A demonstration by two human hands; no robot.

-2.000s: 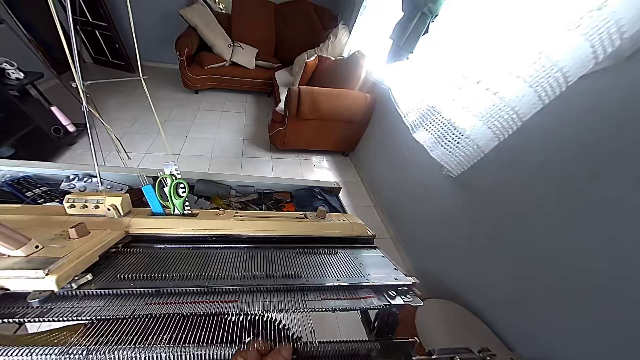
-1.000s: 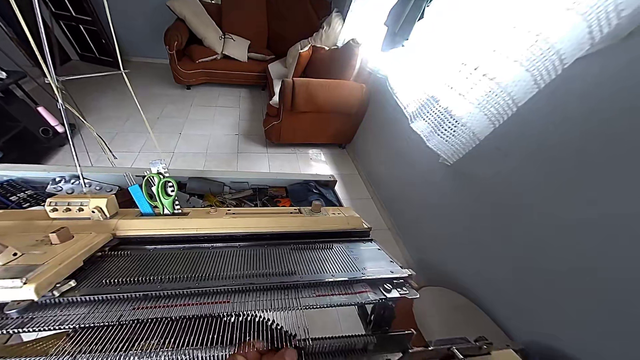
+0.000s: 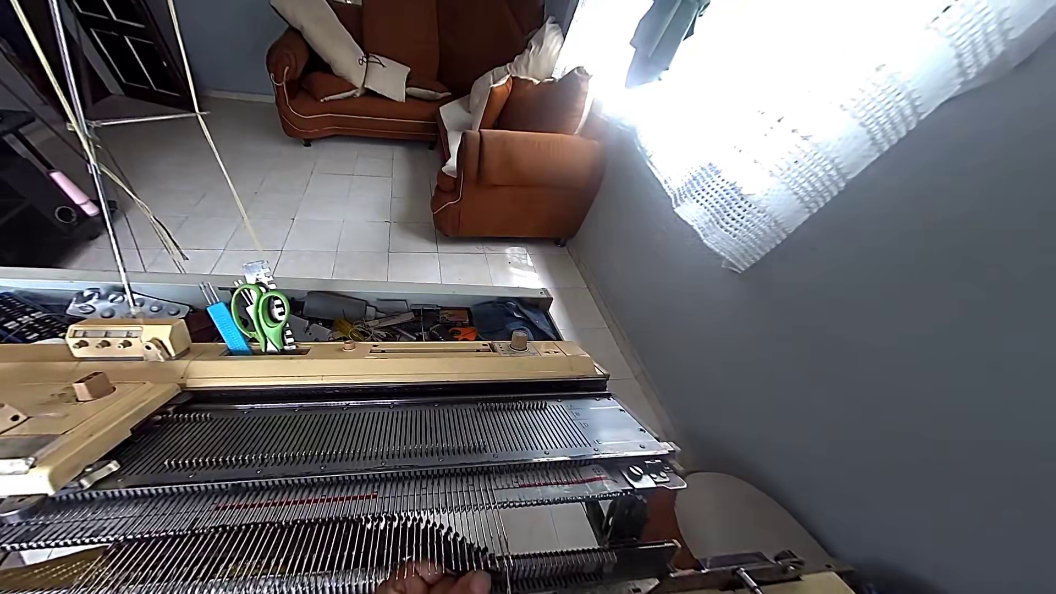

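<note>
A knitting machine fills the lower view, with a main metal needle bed [image 3: 371,437] and a lower ribber bed [image 3: 272,557] whose needles stand raised in a slanting row. At the bottom edge are the fingertips of one hand, probably my right hand [image 3: 433,579], touching or close beside the ribber needles. Its fingers are bent; whether they grip a needle is hidden. My left hand does not show. The cream carriage [image 3: 91,429] sits on the left end of the main bed. Green-handled scissors [image 3: 262,318] and a blue-handled tool [image 3: 227,326] stand in the machine's rear slot.
Behind the machine runs a tray [image 3: 412,290] of tools and loose items. The yarn mast [image 3: 91,157] rises at the left with strands hanging. A grey wall [image 3: 866,355] is at the right, beside a pale rounded seat [image 3: 734,511]. Orange-brown sofas [image 3: 528,181] stand farther back.
The fingers stay at the raised ribber needles near the bottom edge, moving only slightly. The carriage keeps its place on the bed. The view has shifted a little.
</note>
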